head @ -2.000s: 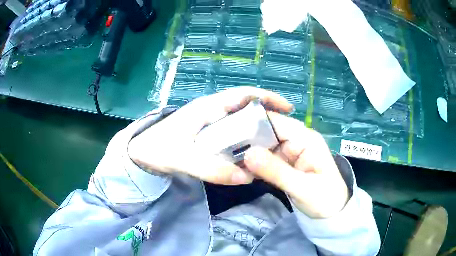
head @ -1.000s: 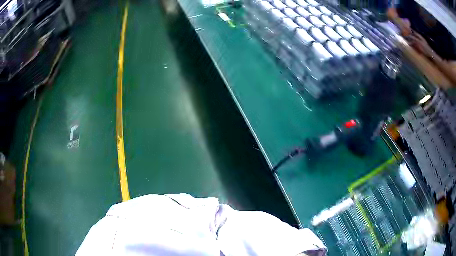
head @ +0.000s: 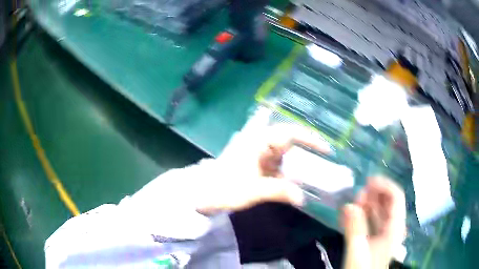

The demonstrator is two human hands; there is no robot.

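The frame is blurred and overexposed. My left hand (head: 276,171) holds a white, rounded block (head: 318,171), which looks like a wrapped device, between thumb and fingers over the bench edge. The block's surface detail is lost in glare. My right hand (head: 374,213) is just right of the block and apart from it, its fingers bent and apart from the thumb, with nothing visible in it.
Clear ribbed tray (head: 310,102) behind the hands. Black heat gun (head: 205,65) with red switch and cord, left on the green bench. White crumpled lump (head: 382,102) and long white strip (head: 429,163) at right. Grey parts (head: 341,31) in rows behind. Green floor at left.
The view has swung from the floor and bench at left back towards the tray. Both hands and the white block are in view again; two seconds ago both hands were on the block.
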